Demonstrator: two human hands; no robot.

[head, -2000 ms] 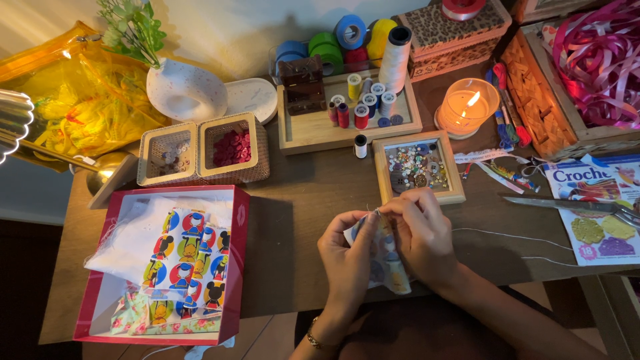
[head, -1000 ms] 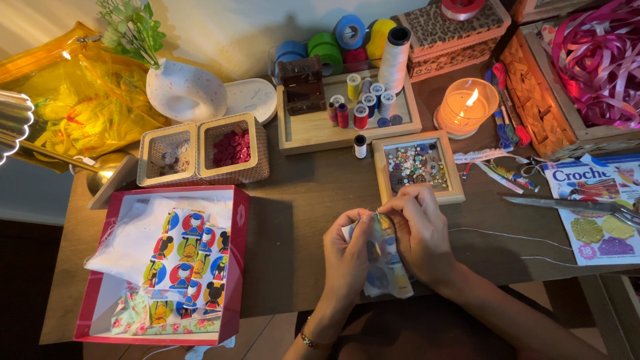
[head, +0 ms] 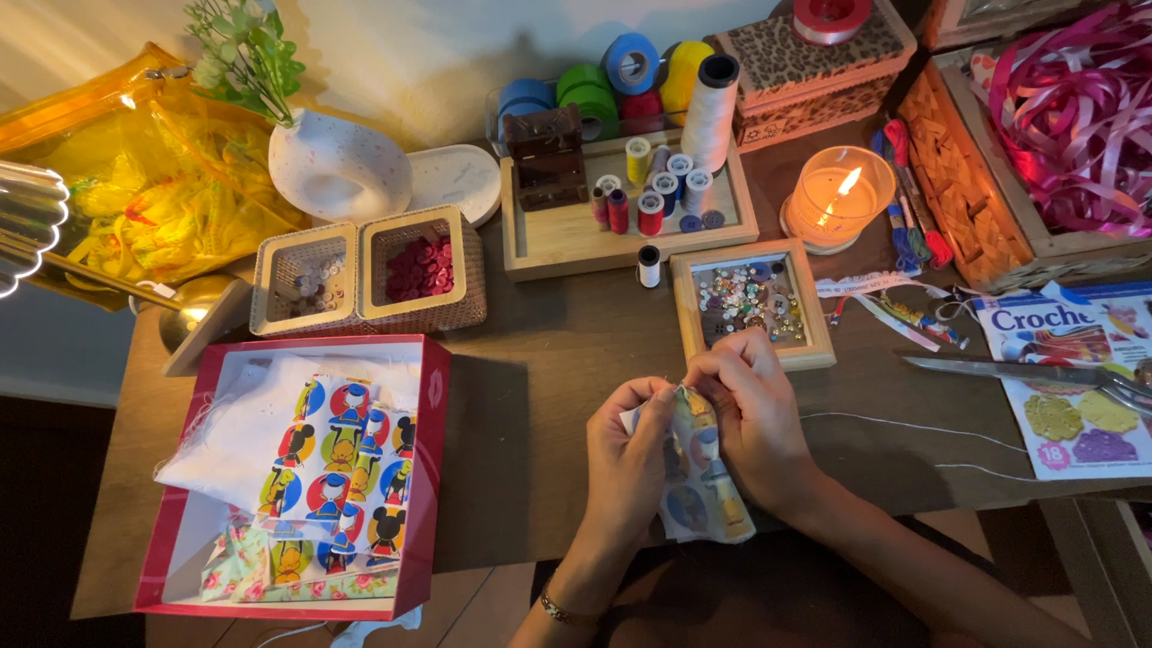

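My left hand (head: 630, 450) and my right hand (head: 751, 418) meet over the table's front edge, below the framed tray of beads. Between them they pinch the top of a piece of printed cartoon fabric (head: 697, 490), which hangs down from the fingertips. A small metallic glint shows at the pinch; whether it is a needle I cannot tell. White thread (head: 909, 427) runs across the table to the right of my right hand. A bracelet is on my left wrist.
A red box (head: 438, 468) of fabric pieces stands left. Behind my hands are a bead tray (head: 679, 310), a white thread spool (head: 649, 267) and a wooden tray of spools (head: 540, 261). A lit candle (head: 837, 198) burns behind right; scissors (head: 1017, 367) lie on a crochet magazine (head: 1035, 450).
Both hands stay at nearly the same place, still pinching the fabric. The fingers and the hanging fabric have shifted slightly.
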